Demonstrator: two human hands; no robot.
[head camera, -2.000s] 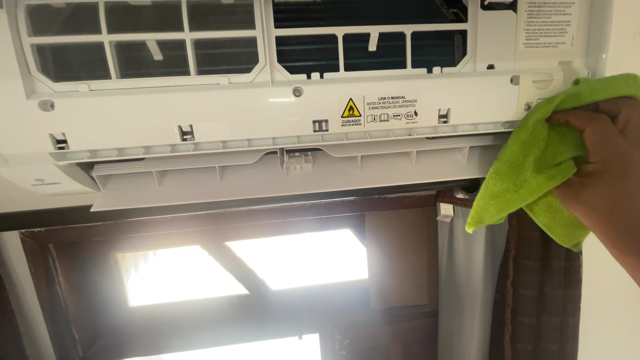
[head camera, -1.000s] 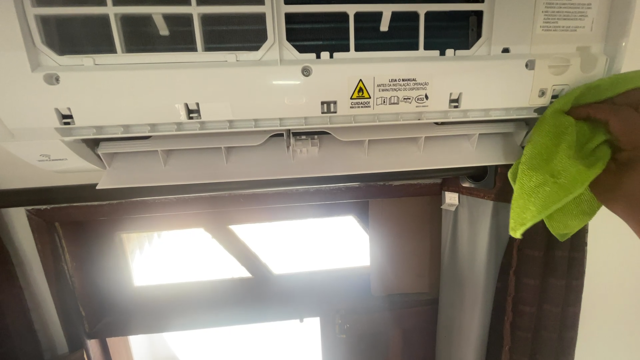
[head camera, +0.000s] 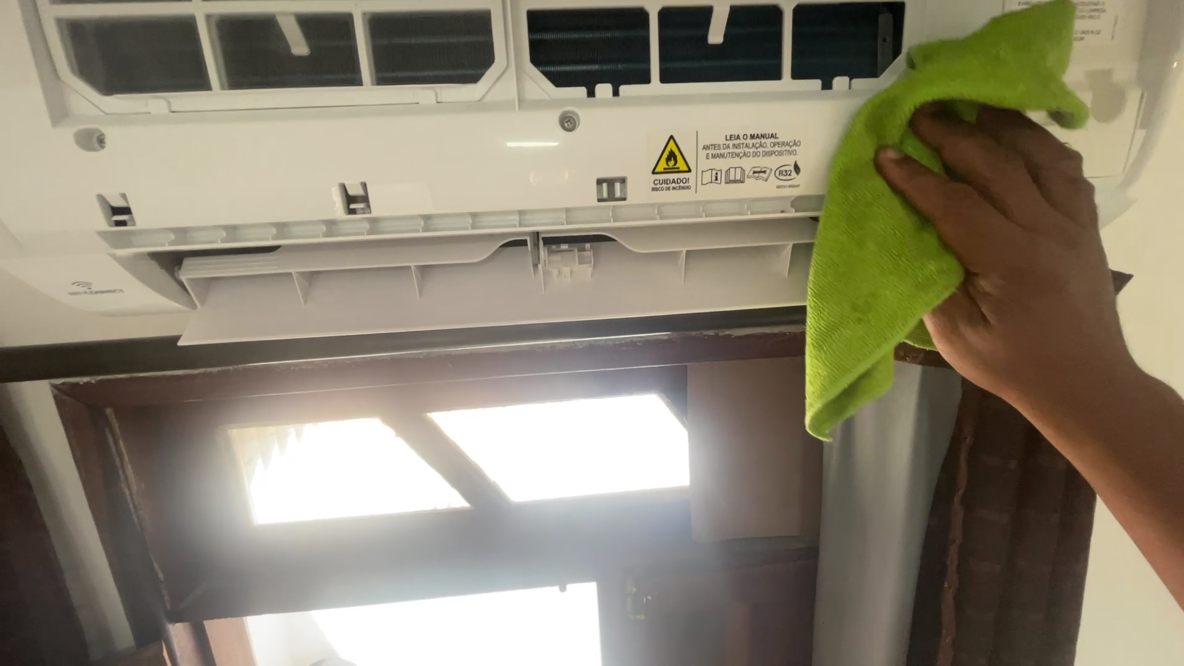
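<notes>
My right hand (head camera: 1027, 250) holds a green microfiber cloth (head camera: 879, 250) against the right part of a white split air conditioner's indoor unit (head camera: 462, 153). The cloth hangs down past the unit's lower edge and covers the right end of the long air-outlet flap (head camera: 481, 287), which stands tilted. Above, the unit's front is exposed, with a plastic grille (head camera: 361, 46) over dark fins. A fire-warning label (head camera: 726, 162) lies just left of the cloth. My left hand is out of view.
Below the unit is a dark wooden window frame (head camera: 555, 546) with bright panes. A grey curtain (head camera: 869, 518) and a brown curtain (head camera: 1008, 518) hang at the right, beside a pale wall (head camera: 1138, 555).
My right hand has moved left with the cloth, from the unit's right end onto its lower right front. The cloth now hides the flap's right end, which showed one second ago.
</notes>
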